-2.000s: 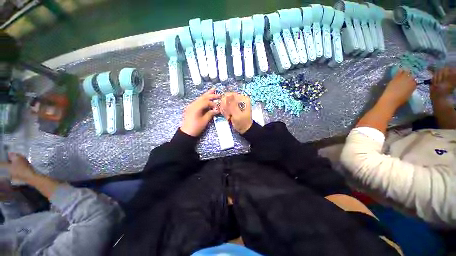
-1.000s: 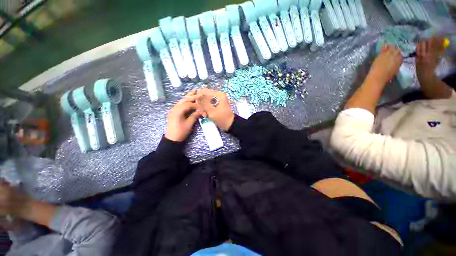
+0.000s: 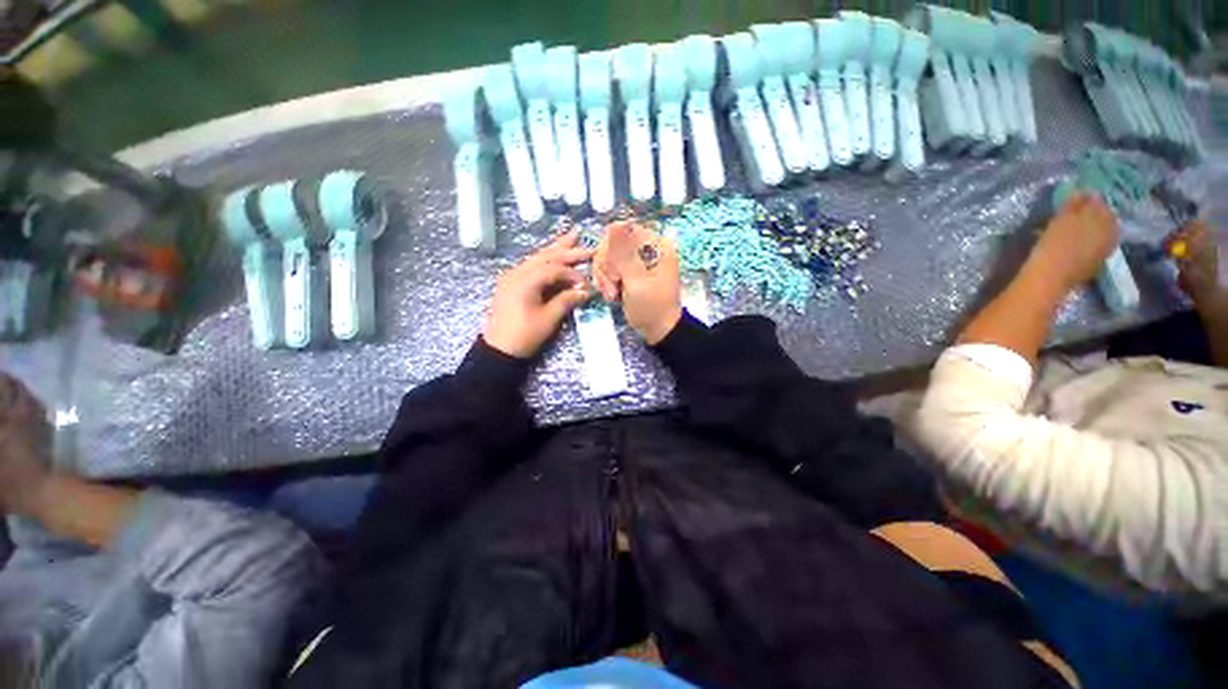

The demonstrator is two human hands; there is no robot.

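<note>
A handheld fan point(image 3: 602, 357) lies in front of me, its pale handle pointing toward my body. Its head is hidden under my hands. My left hand point(image 3: 541, 296) is at the left of the fan's neck, fingers bent onto it. My right hand point(image 3: 641, 280) covers the head and neck from the right. Any small part between my fingers is too small to tell. A heap of small light-blue parts point(image 3: 738, 252) lies right of my right hand, and a heap of small dark parts point(image 3: 824, 246) touches it on the right.
A row of fans point(image 3: 669, 128) stands along the back of the bubble wrap point(image 3: 404, 384). Several fans point(image 3: 300, 269) stand at the left. A neighbour's arm point(image 3: 1030, 303) is at the right, another's grey sleeve point(image 3: 216, 565) at lower left. An orange-red fixture point(image 3: 128, 276) is at the left.
The camera view shifted and came back. My hands stay at the fan's neck, with the fingers slightly moved. The right neighbour's hands have moved apart.
</note>
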